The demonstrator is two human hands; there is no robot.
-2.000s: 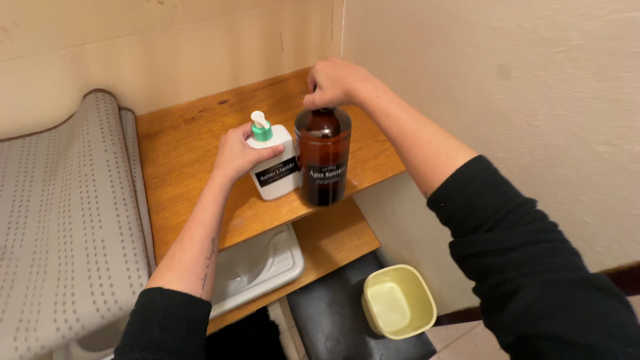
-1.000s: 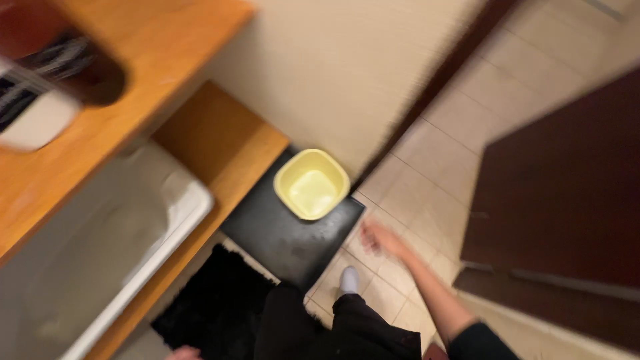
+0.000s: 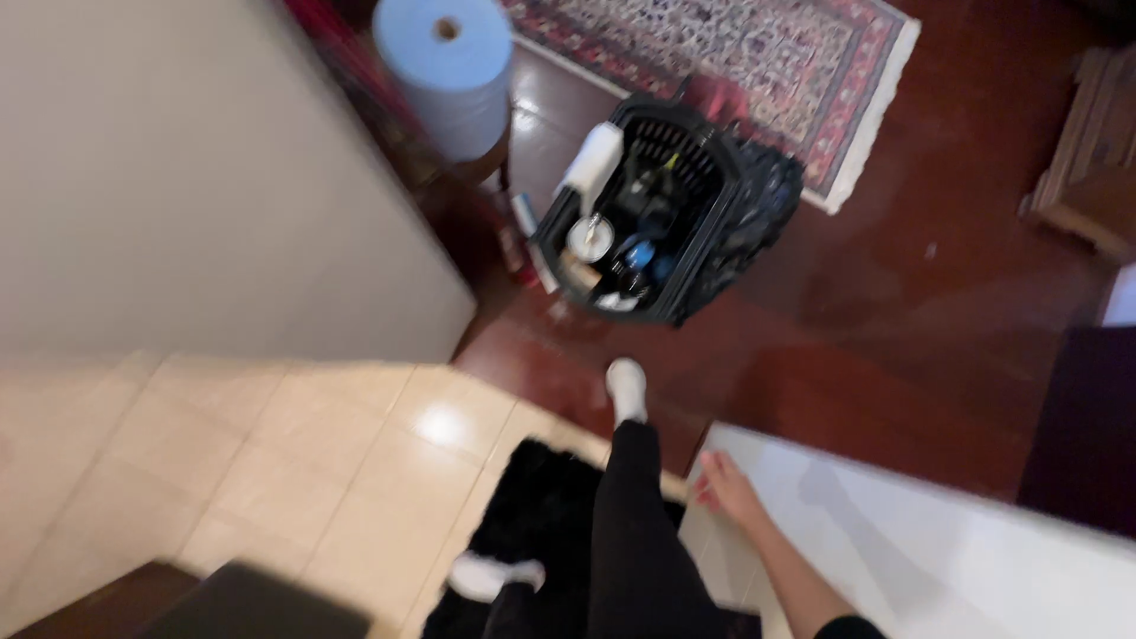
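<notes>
My right hand [image 3: 726, 484] hangs at the lower right beside the edge of a white surface [image 3: 887, 524], with its fingers loosely bent and nothing seen in them. My left hand is out of view. Ahead of my feet a black plastic basket [image 3: 697, 257] rests on the dark red floor. In it are a white roll [image 3: 593, 164], a round white-topped container [image 3: 590, 239], blue items [image 3: 639, 256] and other small things, blurred. A black plastic bag [image 3: 763, 204] lies against the basket's right side.
A large blue roll [image 3: 453, 80] stands beyond a pale wall [image 3: 204, 195]. A patterned fringed rug [image 3: 799, 80] lies behind the basket. Under my feet is a black shaggy mat [image 3: 532, 497] on beige tiles. Wooden furniture [image 3: 1087, 169] stands at right.
The view has swung from the wooden shelf to another floor area. Two seconds ago my hands were on a white pump bottle and a brown bottle; my right hand is now off the brown one.
</notes>
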